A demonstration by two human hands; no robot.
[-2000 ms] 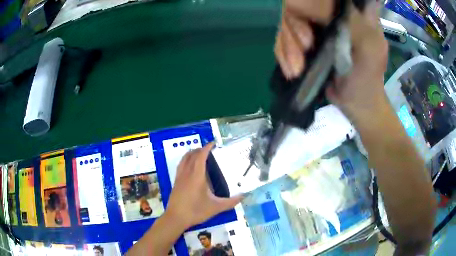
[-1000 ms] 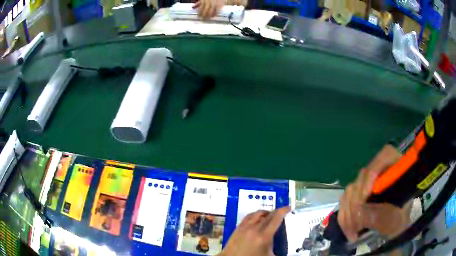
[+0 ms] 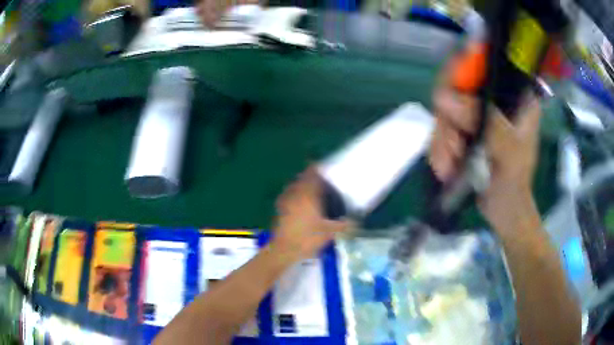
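A long white appliance body (image 3: 380, 158) lies tilted over the green conveyor, its dark near end in my left hand (image 3: 303, 219). My right hand (image 3: 488, 145) is closed round the upright black-and-orange electric screwdriver (image 3: 515, 54), which has a yellow label. The blurred metal nozzle (image 3: 414, 239) hangs below my right hand, apart from the case, over the bench's printed sheets. The frame is motion-blurred, so fingertips and small details do not show clearly.
Two more white cases (image 3: 158, 135) lie on the green conveyor (image 3: 269, 141) at the left, with a dark cord beside the nearer one. A cream-white pile (image 3: 458, 317) lies on the bench. The feeder (image 3: 592, 236) stands at the right edge. Another person's hand (image 3: 212, 10) shows across the conveyor.
The case has moved from the bench up over the conveyor in my left hand. The screwdriver is now upright and its nozzle is away from the case. The head view has shifted.
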